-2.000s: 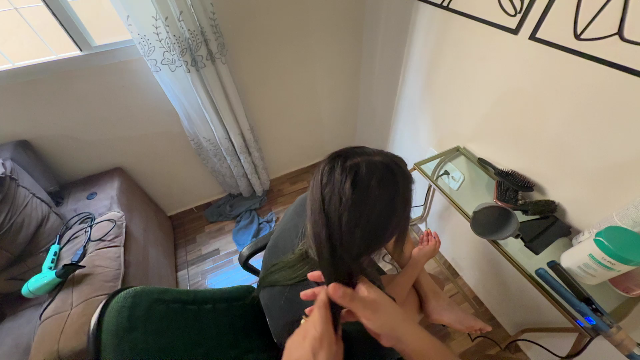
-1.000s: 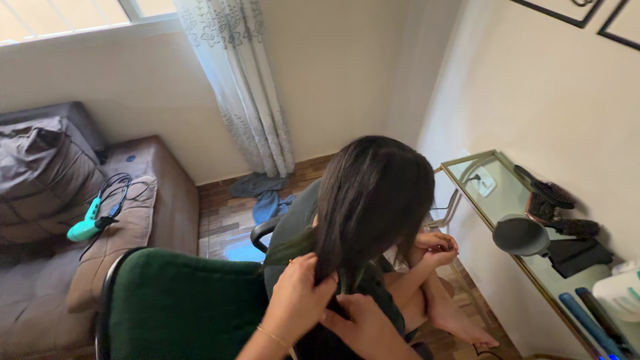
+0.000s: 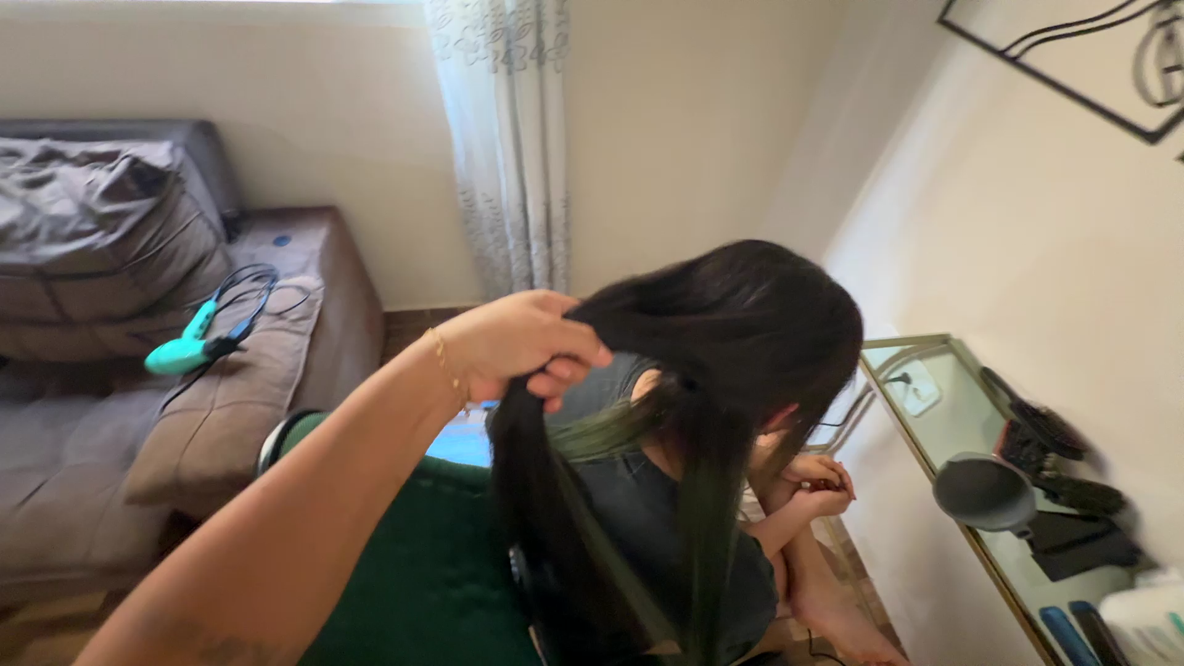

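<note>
My left hand [image 3: 536, 347], with a thin bracelet at the wrist, grips a thick section of long dark hair [image 3: 638, 310] and draws it out to the left of the seated person's head. The held hair hangs below my fingers over the back of the green chair [image 3: 416, 555]. More loose hair [image 3: 708, 499], greenish toward its ends, falls down the person's back. The seated person [image 3: 758, 342] faces away, both hands together near the knees. My right hand is out of view.
At the right, a glass-topped shelf [image 3: 962, 407] holds brushes [image 3: 1045, 435], a diffuser attachment [image 3: 985, 492], a blue flat iron [image 3: 1068, 638] and a white container [image 3: 1147, 615]. A turquoise hair dryer [image 3: 185, 347] with its cord lies on the sofa [image 3: 305, 324] at the left.
Both of my hands were at the hair behind the head. Now my left hand holds a section out to the left, and my right hand has gone out of view.
</note>
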